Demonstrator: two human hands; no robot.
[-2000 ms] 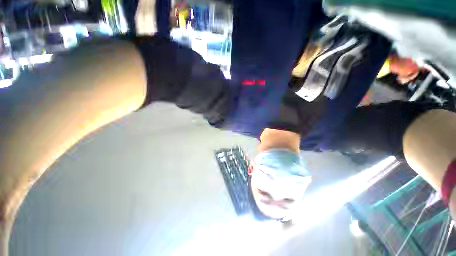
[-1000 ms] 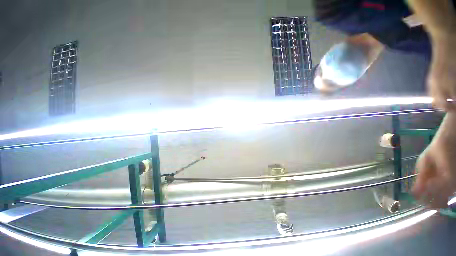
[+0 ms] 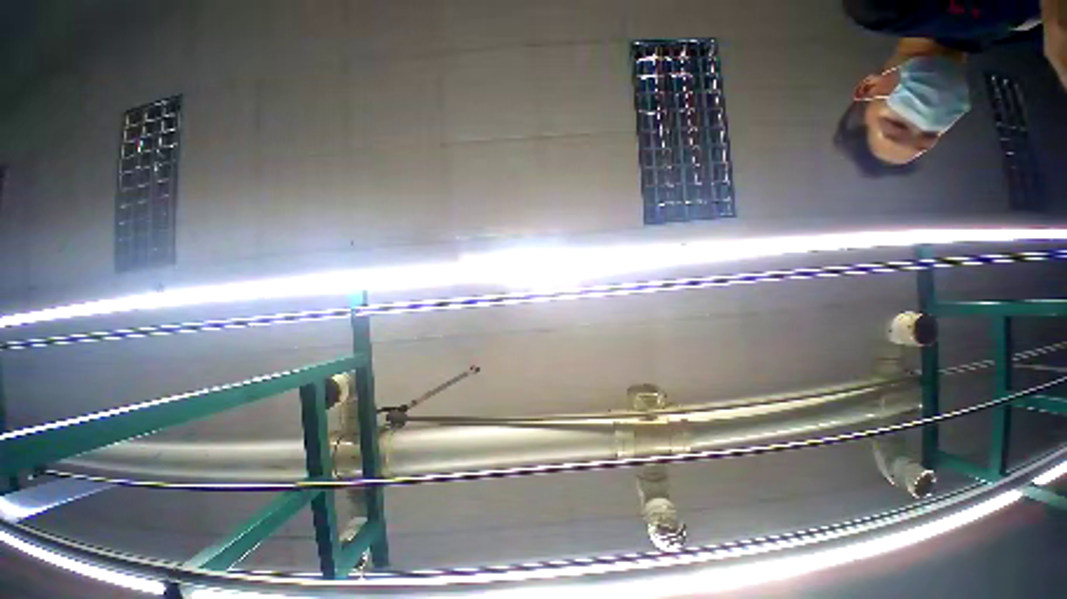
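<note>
Neither of my hands can be made out. The view looks up at a ceiling. A bright light strip (image 3: 725,253) crosses the middle, above a green metal frame (image 3: 366,410). A pale pipe (image 3: 515,445) with short branches runs behind the frame. No workpiece or tool shows. A blurred piece of bare skin is cut off by the upper right edge; I cannot tell whose it is.
A person in a blue face mask (image 3: 930,94) and dark clothing shows upside down at upper right. Grid ceiling lights (image 3: 682,131) hang above the strip. A second bright strip (image 3: 819,550) curves along the bottom.
The view swung from the person's arms and torso to the ceiling, then held still. The two blurred hands at the right edge have gone. The masked person has shifted right and turned.
</note>
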